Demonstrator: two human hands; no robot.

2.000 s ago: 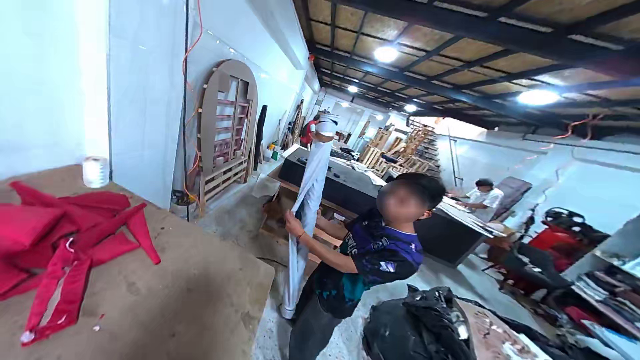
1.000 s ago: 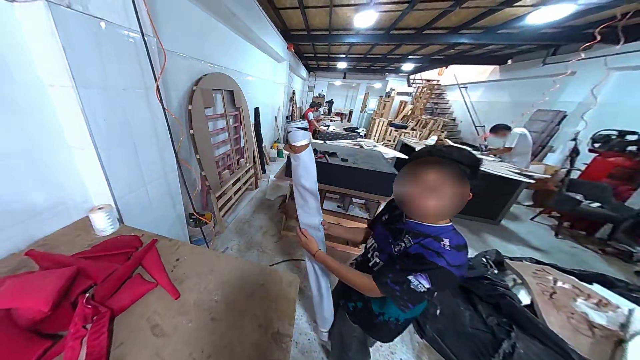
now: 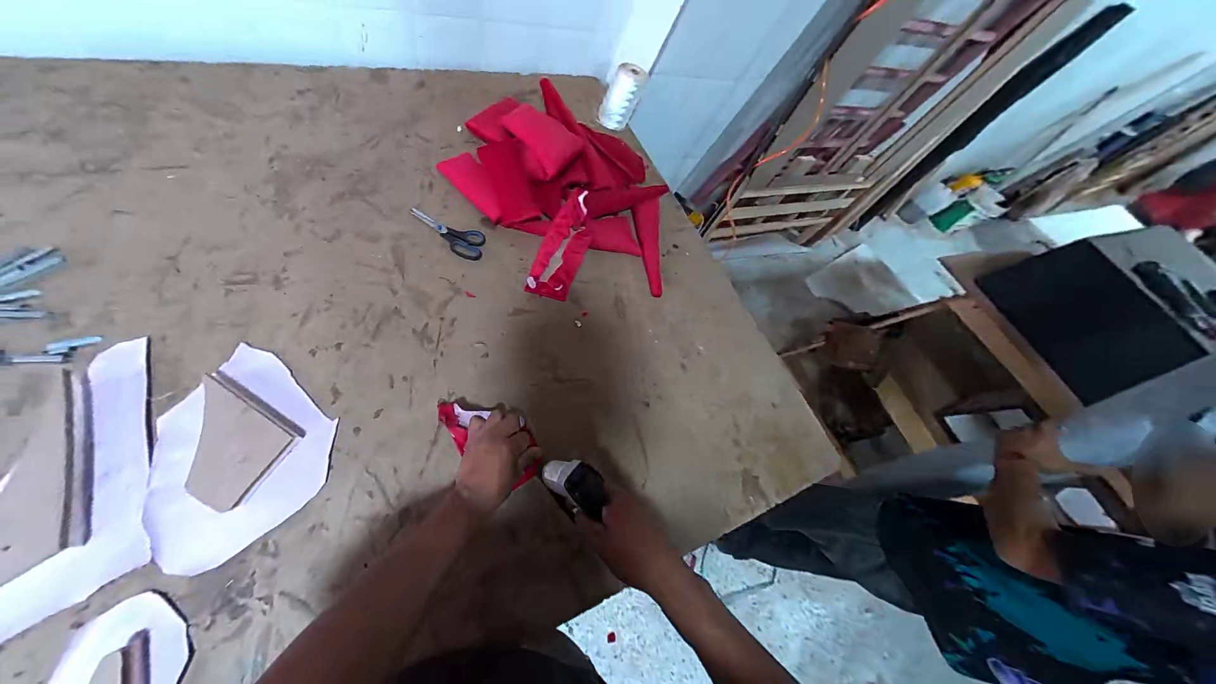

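On the brown worktable (image 3: 361,285), my left hand (image 3: 492,456) presses and grips a small red fabric piece (image 3: 452,423) with a white inside. My right hand (image 3: 622,532) is closed around a black and silver handheld tool (image 3: 578,484), perhaps a staple gun, whose head touches or nearly touches the red piece's right end. Beyond my hands lie scissors with black handles (image 3: 461,242), and a heap of red padded fabric pieces (image 3: 560,152) lies to their right.
White padded pieces with cardboard-like centres (image 3: 285,475) lie at left, below strips of staples (image 3: 28,271). A white thread spool (image 3: 622,97) stands at the far corner. Past the table's right edge, a person in a dark patterned shirt (image 3: 1035,589) holds a long pale roll.
The view has swung down and left onto the table. Both my hands now show, with the red piece and the tool; neither hand was in the earlier frames.
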